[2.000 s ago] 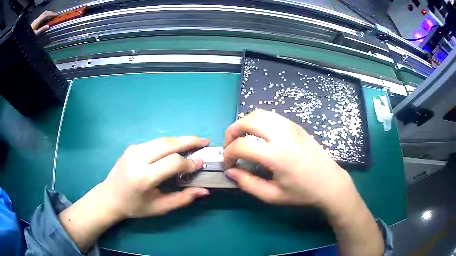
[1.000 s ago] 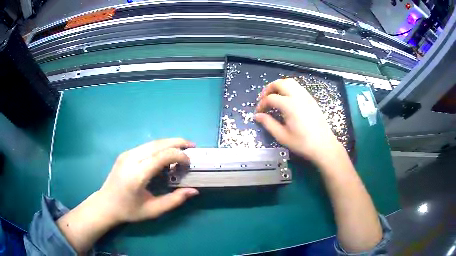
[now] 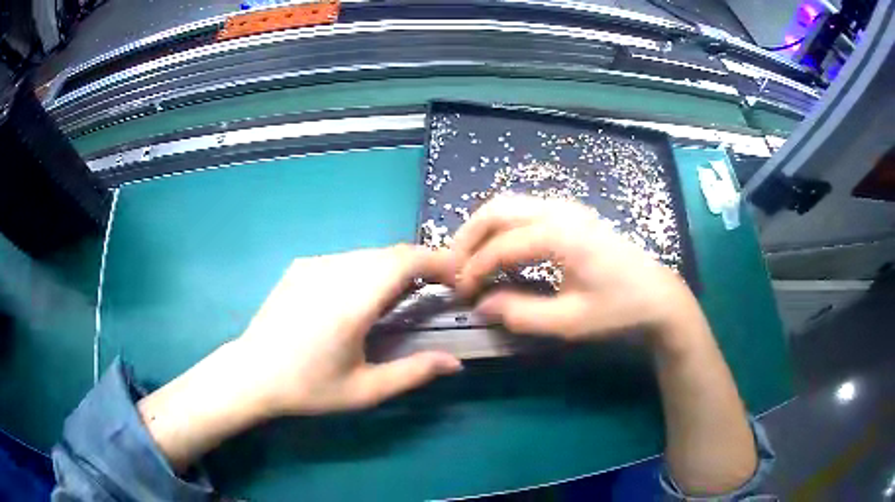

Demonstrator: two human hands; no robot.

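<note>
A dark, silvery bar-shaped housing (image 3: 442, 341) lies on the green mat in front of me, mostly covered by my hands. My left hand (image 3: 343, 328) rests around its left and middle part, thumb at the front edge and fingers over the back. My right hand (image 3: 559, 275) is over the right part of the housing, fingertips bunched close to my left index finger. Whether a small fastener is between them is hidden and blurred. The black parts tray (image 3: 471, 162), scattered with tiny bright fasteners, sits just behind the housing.
Metal conveyor rails (image 3: 294, 127) cross behind the mat, with an orange bar (image 3: 280, 20) on them. A dark ribbed stack (image 3: 44, 176) stands at the left. A whitish plastic piece (image 3: 718, 191) lies right of the tray, near grey machine framing (image 3: 834, 108).
My right hand has come back from the tray to the housing. My left hand has moved right along the housing. The orange bar has shifted right in view.
</note>
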